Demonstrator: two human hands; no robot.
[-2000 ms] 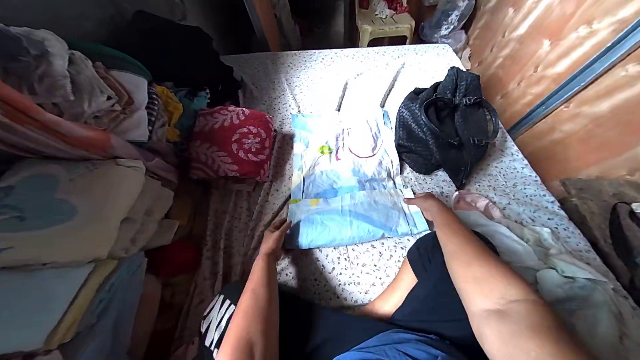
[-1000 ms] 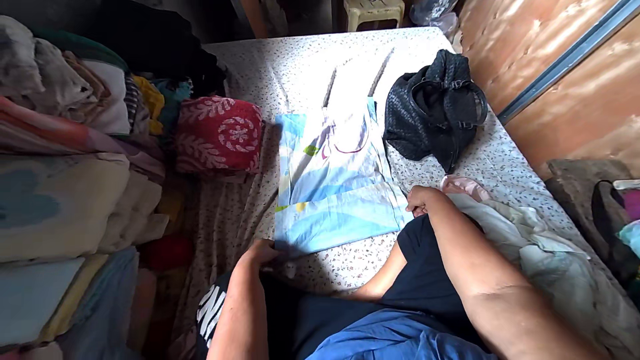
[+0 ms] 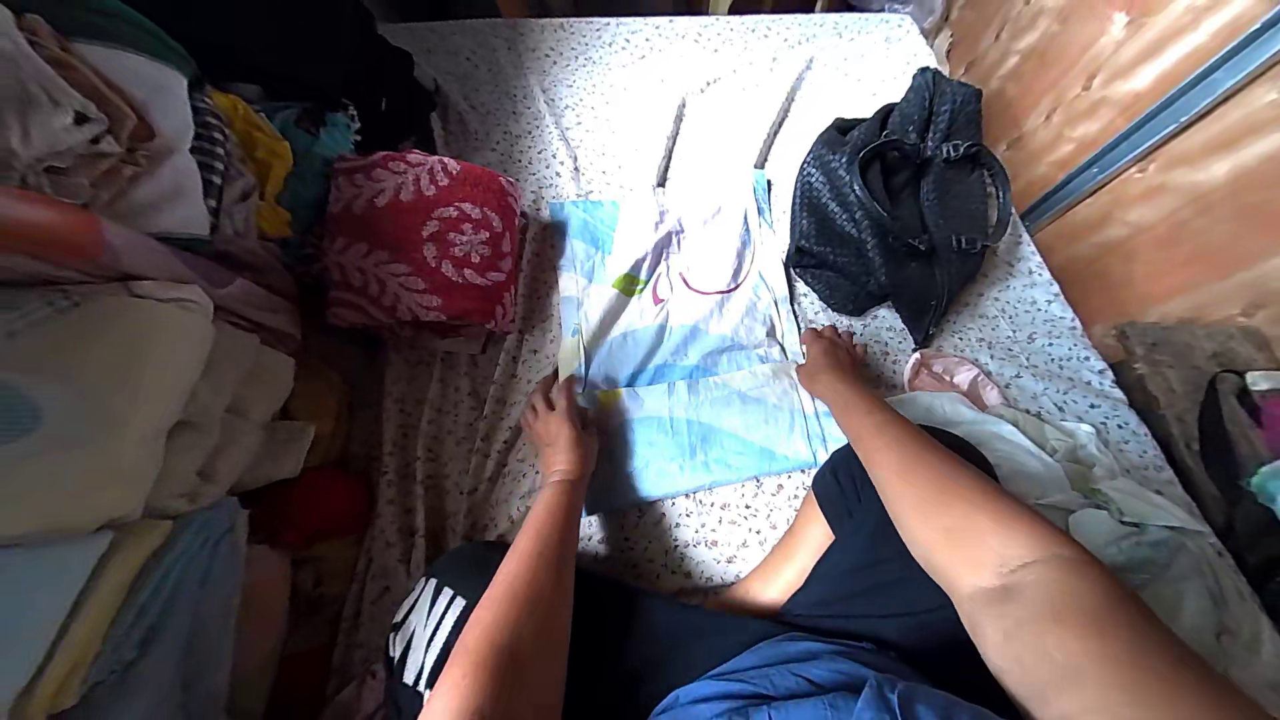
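A light blue and white patterned cloth [image 3: 700,345], folded into a rough rectangle, lies flat on the flower-printed sheet [image 3: 480,90] in front of me. A fold line crosses it above its near end, and sunlight washes out its far part. At its left edge is my left hand [image 3: 558,425], fingers on the border near the fold. My right hand [image 3: 832,362] is at the opposite edge, fingers bent beside the cloth. Whether either hand pinches the fabric is hard to tell.
A folded red patterned towel [image 3: 425,245] sits left of the cloth, and a black woven bag [image 3: 895,200] lies to its right. Stacked clothes and fabrics [image 3: 90,400] fill the left side. Pale crumpled cloths [image 3: 1080,460] lie by my right arm, near a wooden wall [image 3: 1170,190].
Both hands have moved from the near part of the cloth, farther up its side edges. The cloth stays spread on the sheet.
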